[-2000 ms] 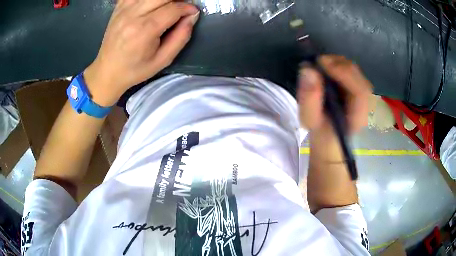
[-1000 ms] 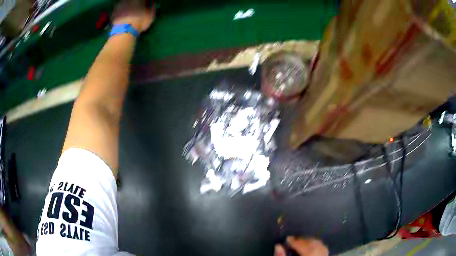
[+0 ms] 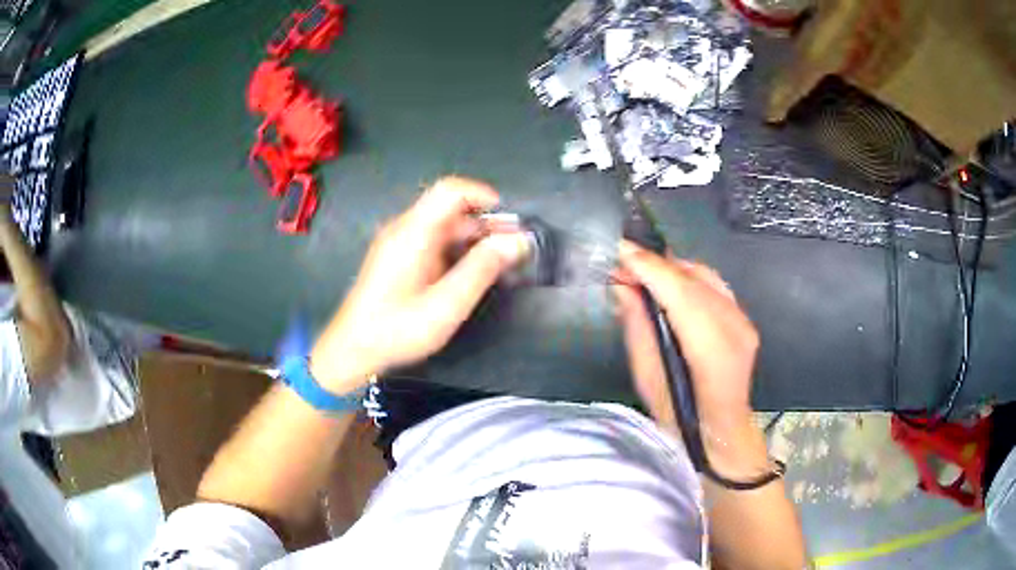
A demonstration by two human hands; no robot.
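Observation:
My left hand (image 3: 429, 273) pinches a small dark part with a pale edge (image 3: 543, 251) between thumb and fingertips, above the dark mat. My right hand (image 3: 691, 323) holds a black soldering iron (image 3: 672, 362), its tip end pointing up and away toward the pile. A blurred, pale translucent piece (image 3: 596, 247) lies between the two hands, at the right fingertips; whether the right fingers grip it I cannot tell. A heap of white-silver boards (image 3: 657, 84) lies beyond the hands. Red housings (image 3: 299, 128) lie in a cluster at the upper left.
A brown box (image 3: 891, 67) stands at the upper right beside a dark coiled object (image 3: 875, 139). Black cables (image 3: 960, 301) cross the bench's right side. A red stool (image 3: 945, 457) stands below right. Another person's arm (image 3: 33, 290) is at the left edge.
My left hand has come back from its far reach at the upper left and now holds the dark part. My right hand has moved up from the lower edge into full view with the iron.

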